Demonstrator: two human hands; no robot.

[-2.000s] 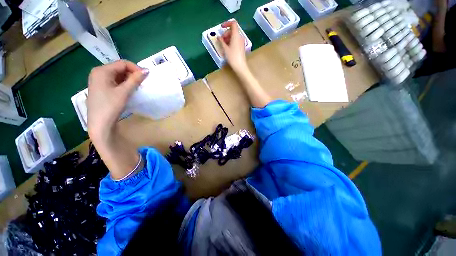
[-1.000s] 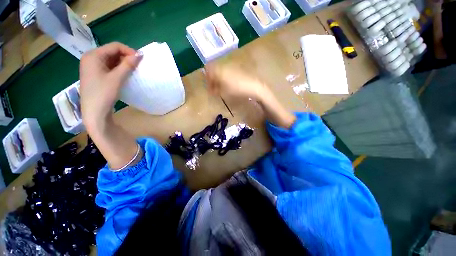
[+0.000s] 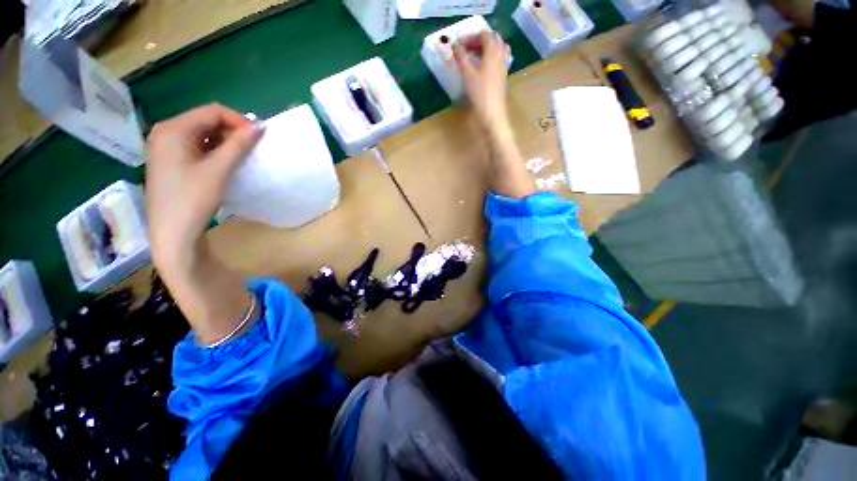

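Note:
My left hand [image 3: 193, 178] pinches the top edge of a white sheet [image 3: 284, 174], which hangs over the near edge of the belt. My right hand [image 3: 482, 80] is over an open white tray [image 3: 440, 54] on the belt, its fingertips at the tray's inside; whether they hold anything cannot be told. Another open tray [image 3: 363, 105] between my hands holds a dark item. A small group of black cables [image 3: 390, 284] with silvery glints lies on the bench before me. A larger heap of black cables [image 3: 108, 385] lies at the left.
More trays [image 3: 101, 235] stand on the green belt [image 3: 225, 70]. A white carton [image 3: 80, 99] stands open at the upper left. A white paper stack [image 3: 597, 141], a yellow and black knife [image 3: 627, 92] and a wrapped tray of white parts [image 3: 714, 80] lie at the right. A thin dark stick [image 3: 404, 195] lies mid-bench.
The trays have shifted left along the belt. My right hand went from the tray back over the bench, then out to another tray. A dark item now shows in the tray between my hands.

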